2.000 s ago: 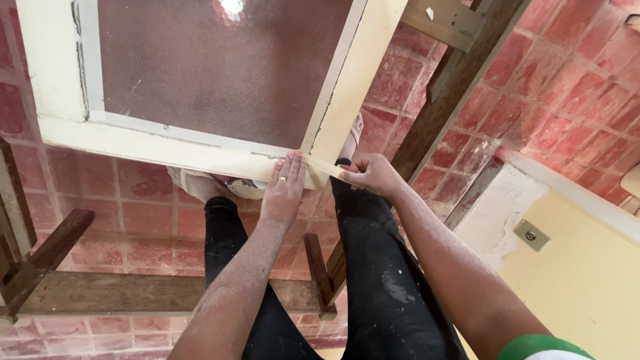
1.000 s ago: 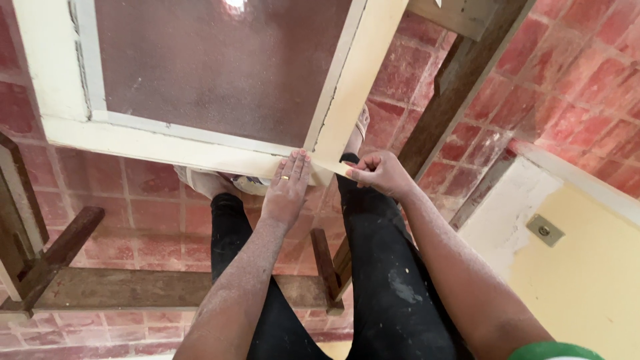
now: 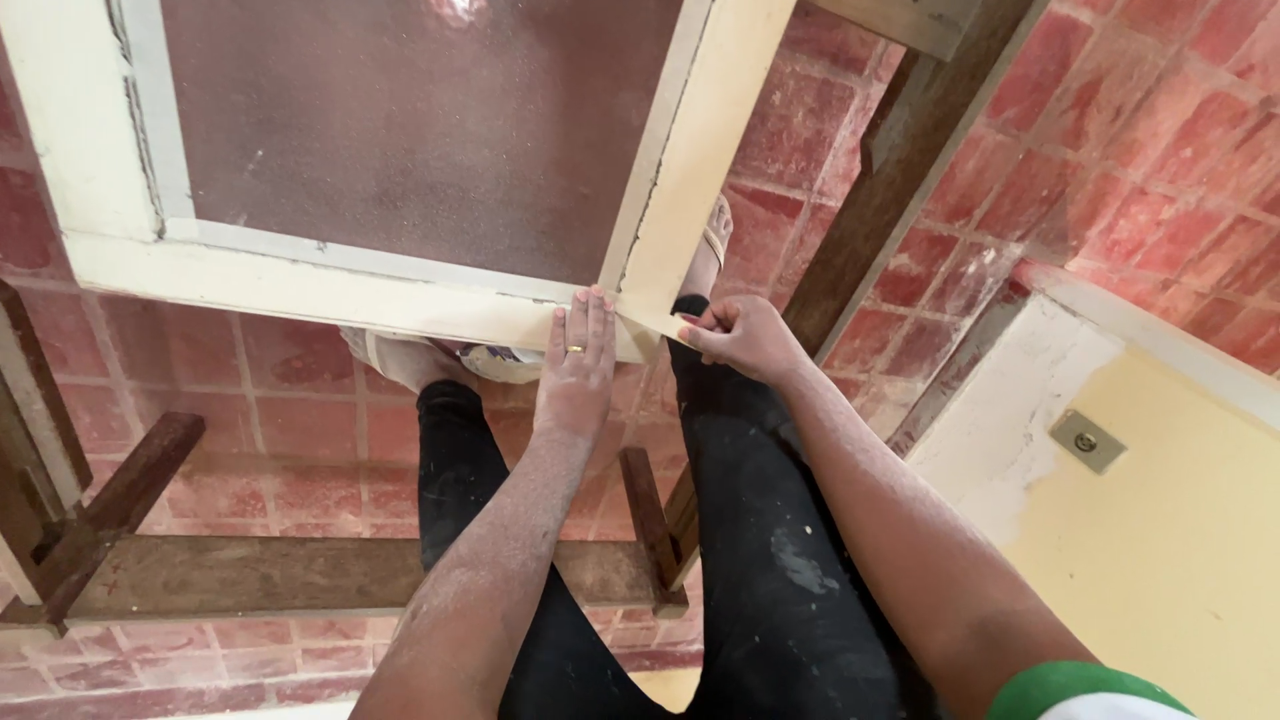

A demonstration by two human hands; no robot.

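Note:
A cream-painted wooden frame [image 3: 300,290] surrounds a glass pane [image 3: 420,140], whose edges are lined with pale masking tape [image 3: 370,262]. My left hand [image 3: 580,365], with a ring on one finger, lies flat with its fingertips on the frame near the pane's lower right corner. My right hand [image 3: 740,335] pinches the free end of a strip of masking tape [image 3: 650,318] between thumb and fingers, just right of the left hand. The strip runs from the pane's corner across the frame to the right hand.
Wooden trestle parts stand around me: a beam [image 3: 890,170] at the right, a crosspiece [image 3: 270,577] below and a brace [image 3: 130,500] at the left. Red floor tiles [image 3: 300,420] lie beneath. At the right is a yellow wall [image 3: 1170,540] with a socket plate [image 3: 1088,441].

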